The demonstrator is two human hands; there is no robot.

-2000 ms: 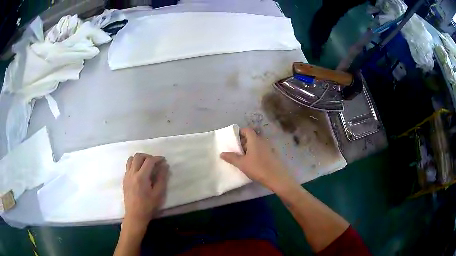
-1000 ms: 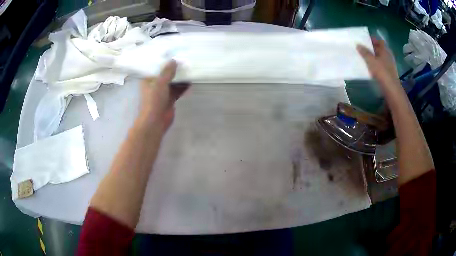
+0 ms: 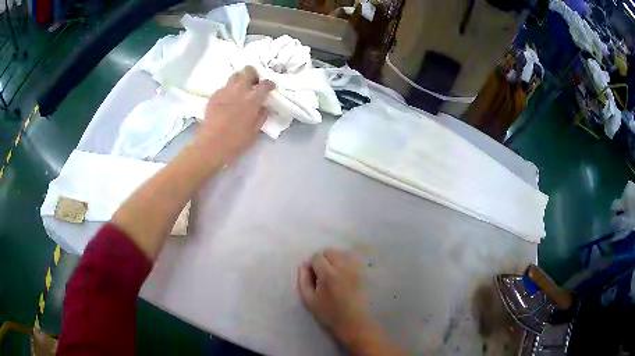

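My left hand (image 3: 240, 104) is on the crumpled heap of white cloth pieces (image 3: 191, 62) at the far left of the table; its fingertips touch the cloth, and whether they pinch it is unclear. My right hand (image 3: 331, 288) is over the middle of the table with its fingers curled, holding no visible cloth. A stack of flat white sleeves (image 3: 432, 163) lies at the far right side, its layered edge facing me. The steam iron (image 3: 529, 295) sits at the right edge, its wooden handle up.
A white cloth piece (image 3: 94, 182) lies at the left edge with a small tan block (image 3: 71, 210) on it. The pale table cover (image 3: 264, 208) has brown stains near the iron. A dark padded arm (image 3: 104, 52) stands beyond the left edge.
The sleeve held in both hands was carried to the far stack and let go. My left hand moved to the heap, my right hand came back over the table. The view turned left.
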